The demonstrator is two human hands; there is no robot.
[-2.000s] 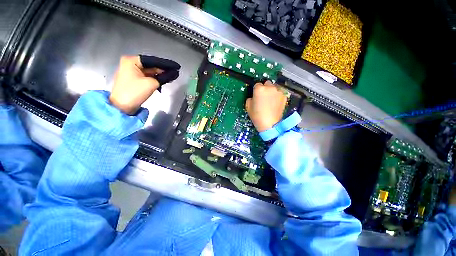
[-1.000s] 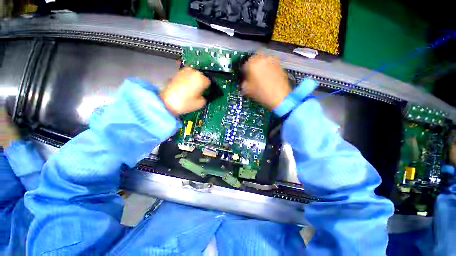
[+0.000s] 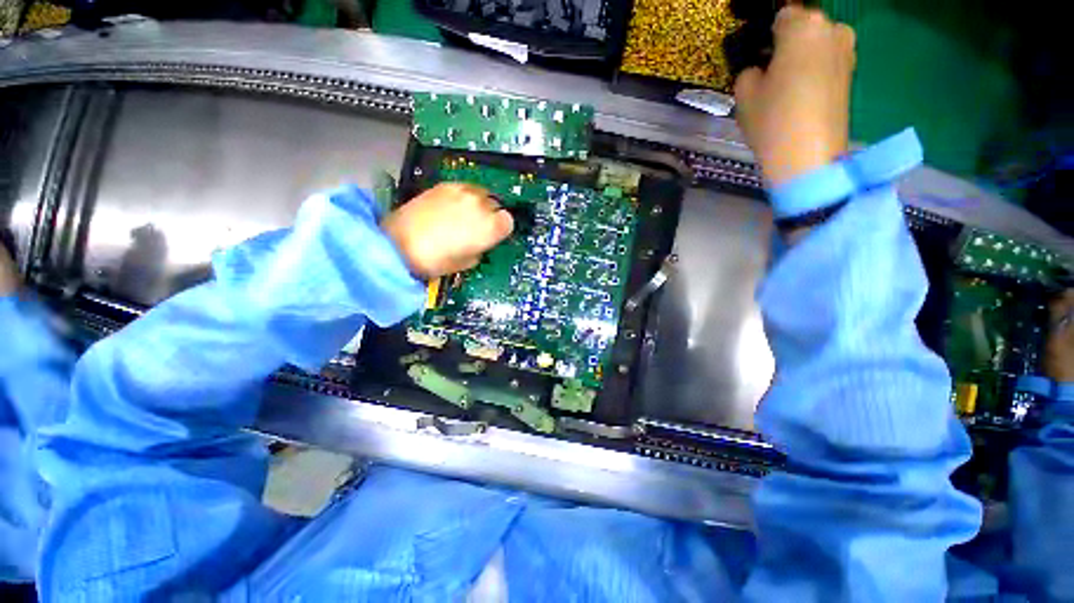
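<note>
A green circuit board (image 3: 577,271) with white, blue and silver parts lies in a black carrier fixture (image 3: 656,242). A narrow green board (image 3: 501,125) with pale spots lies along its far edge. My left hand (image 3: 453,226) is over the board's left part, its fingers bent down; its black-covered fingertips are mostly hidden, and whether they hold a part cannot be seen. My right hand (image 3: 791,83) is at the right edge of the bin of tiny yellow components (image 3: 677,45); its black-covered fingertips are dark and blurred, so their grip cannot be told.
A bin of grey block components (image 3: 530,21) stands left of the yellow ones. Toothed conveyor chains run along silver rails (image 3: 353,79). Another circuit board (image 3: 983,330) lies at the right, with a person's hand and blue sleeve (image 3: 1048,448) beside it. Another blue sleeve shows at the left edge.
My right hand has moved from the board's far edge up and right to the yellow component bin. My left hand stays over the board, slightly lower. The view has shifted.
</note>
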